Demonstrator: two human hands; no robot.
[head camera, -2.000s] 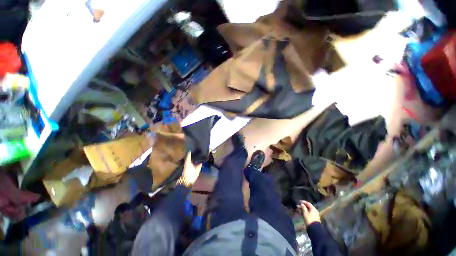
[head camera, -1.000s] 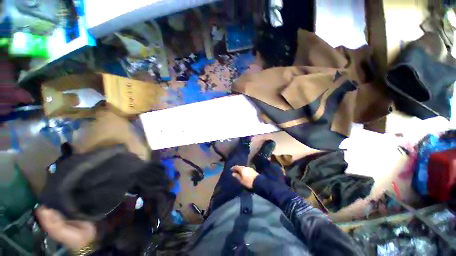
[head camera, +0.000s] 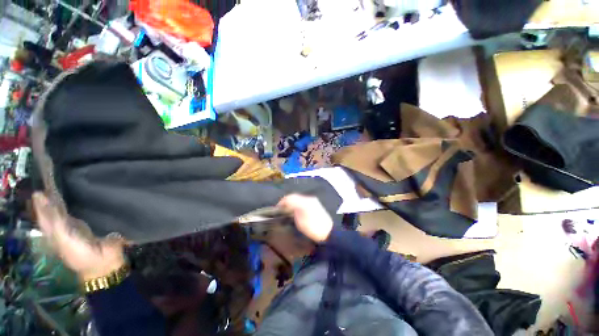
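A large charcoal garment panel (head camera: 151, 177) is spread in the air at the left and centre of the view. My left hand (head camera: 82, 246), with a gold band at the wrist, is at its lower left edge; the hand is blurred and the fingers are partly hidden by the cloth. My right hand (head camera: 307, 216) grips the panel's lower edge near its right end. A brown and black two-tone panel (head camera: 427, 174) lies to the right, partly over a white board (head camera: 486, 220).
A white machine table (head camera: 282, 59) runs across the top, with an orange-red bag (head camera: 174, 23) at its left. A dark garment pile (head camera: 489, 289) lies on the floor at lower right. More dark cloth (head camera: 565, 141) lies at the far right. A cardboard carton is mostly hidden behind the panel.
The dark cloth at the lower left is now raised and opened out in front of me. My right hand has moved from near my legs onto its edge. The view has turned left.
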